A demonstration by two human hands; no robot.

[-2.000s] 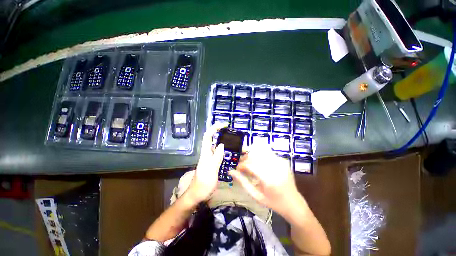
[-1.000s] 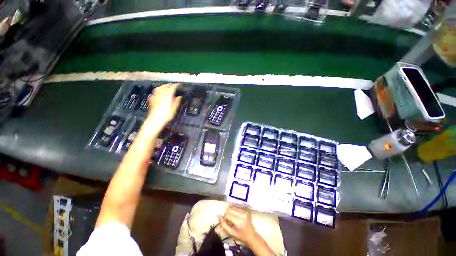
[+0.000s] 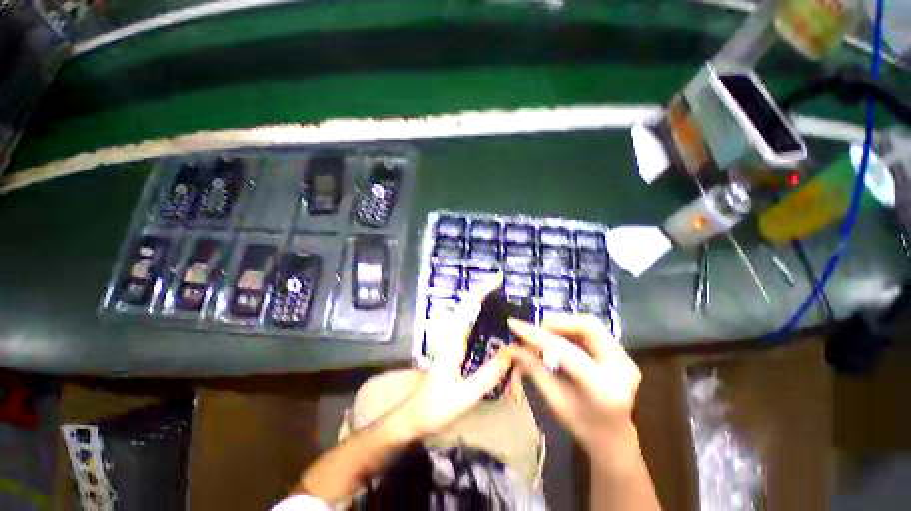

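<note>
My left hand (image 3: 447, 384) holds a black keypad phone (image 3: 489, 329) upright over the near edge of the lens tray (image 3: 427, 289). The phone's keys face me, partly covered by fingers. My right hand (image 3: 584, 379) is at the phone's right side, fingertips bent against it. Whether it pinches anything small is too blurred to tell. The clear phone tray (image 3: 275, 195) lies to the left with several phones, some keys up and some back up. One upper middle pocket is empty. The lens tray has rows of small square dark-edged pockets, its near part hidden by my hands.
A grey-white device (image 3: 756, 115), a whitish bottle (image 3: 705, 213), a yellow bottle (image 3: 814, 205), thin metal tools (image 3: 702, 274) and white paper (image 3: 640, 248) are at the right. A blue cord (image 3: 849, 225) curves there. Below are cardboard boxes (image 3: 255, 439). The conveyor (image 3: 400, 75) runs behind.
My left hand has come back from the phone tray with a phone, and the third upper pocket is now empty. My right hand has risen from my lap to the phone. The view has shifted.
</note>
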